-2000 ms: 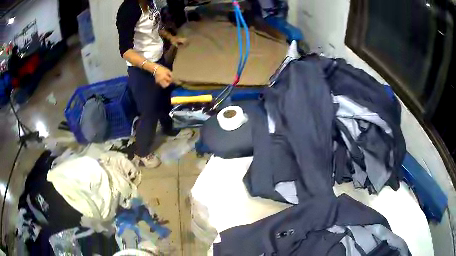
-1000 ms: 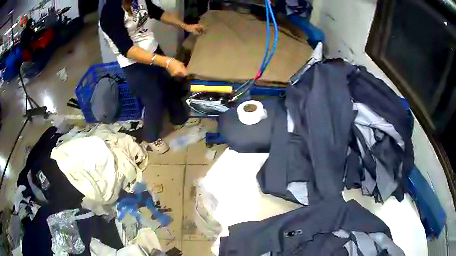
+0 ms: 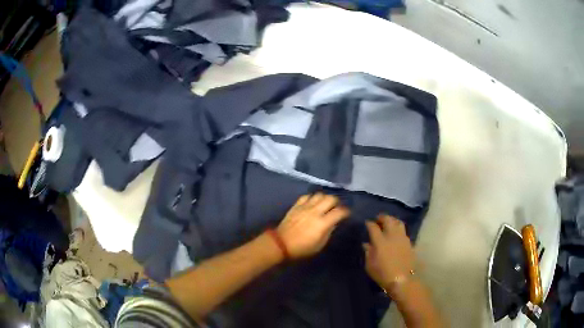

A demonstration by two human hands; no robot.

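A dark navy-grey garment (image 3: 224, 211) lies spread on the white-covered table, its paler blue-grey lining with dark bands (image 3: 390, 154) folded open at the far side. My left hand (image 3: 312, 225) rests on the dark cloth near the lining's edge, fingers bent. My right hand (image 3: 389, 248) is just to its right over the same cloth, fingers curled. Whether either hand's fingertips pinch the cloth is unclear. A steam iron (image 3: 509, 274) with an orange handle stands at the table's right, its dark soleplate showing, apart from my hands.
A pile of dark and pale-grey garments (image 3: 115, 64) lies at the far left of the white table (image 3: 486, 154). A white roll (image 3: 52, 143) and a yellow handle (image 3: 29, 164) are at the left edge. Pale cloth (image 3: 67, 291) is heaped at the lower left.
The view has turned right and down to the near table. Both my hands have come into view on the garment, and the orange-handled iron now shows. The other person is out of view.
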